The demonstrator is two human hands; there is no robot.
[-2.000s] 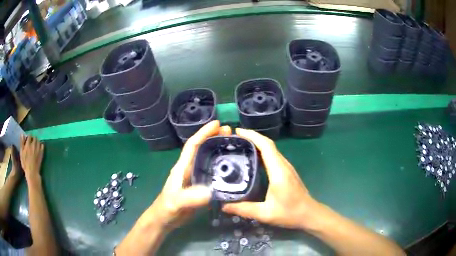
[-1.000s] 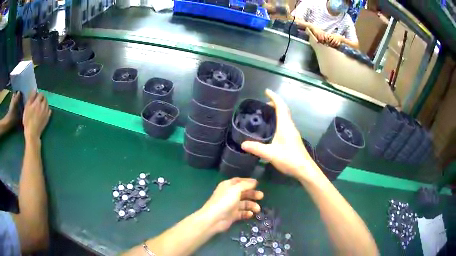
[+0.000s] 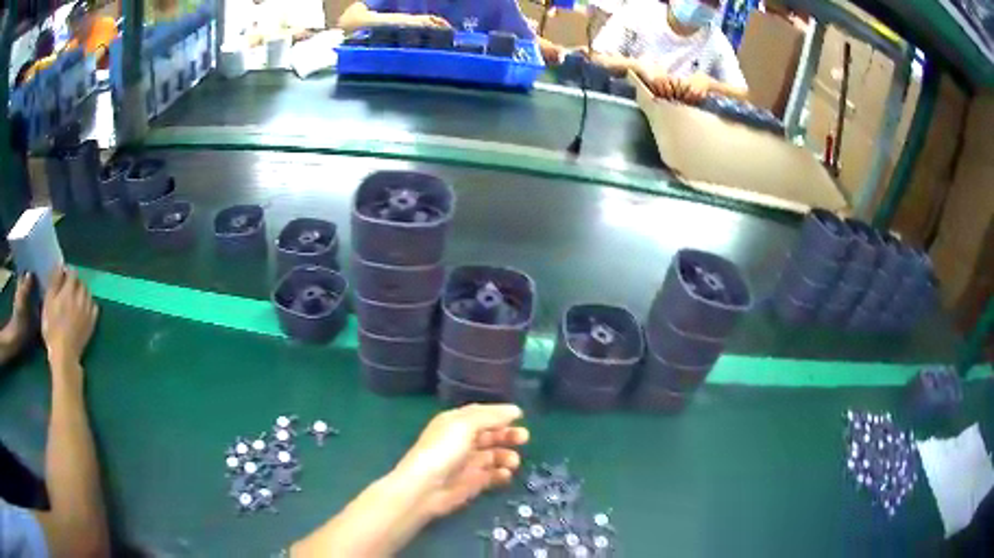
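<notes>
My left hand (image 3: 452,466) is held above the green surface with fingers apart and nothing in it. It is just left of a pile of small fittings with pale caps (image 3: 556,521). My right hand is out of the picture. Beyond my left hand stand a tall stack of dark grey housings (image 3: 401,289), a shorter stack (image 3: 486,338) touching it on the right, another short stack (image 3: 595,360) and a leaning stack (image 3: 694,327). Their open tops show round central posts.
Single housings (image 3: 311,303) stand at the left. Other fitting piles lie at left (image 3: 264,463) and right (image 3: 883,460), beside a white sheet (image 3: 959,477). A neighbour's hands hold a white block (image 3: 36,249). Across are a blue tray (image 3: 436,65), cardboard (image 3: 741,153) and two people.
The housing that my right hand held now sits on the stack right of the tall one. My right hand has left the picture. The view has shifted. My left hand remains empty.
</notes>
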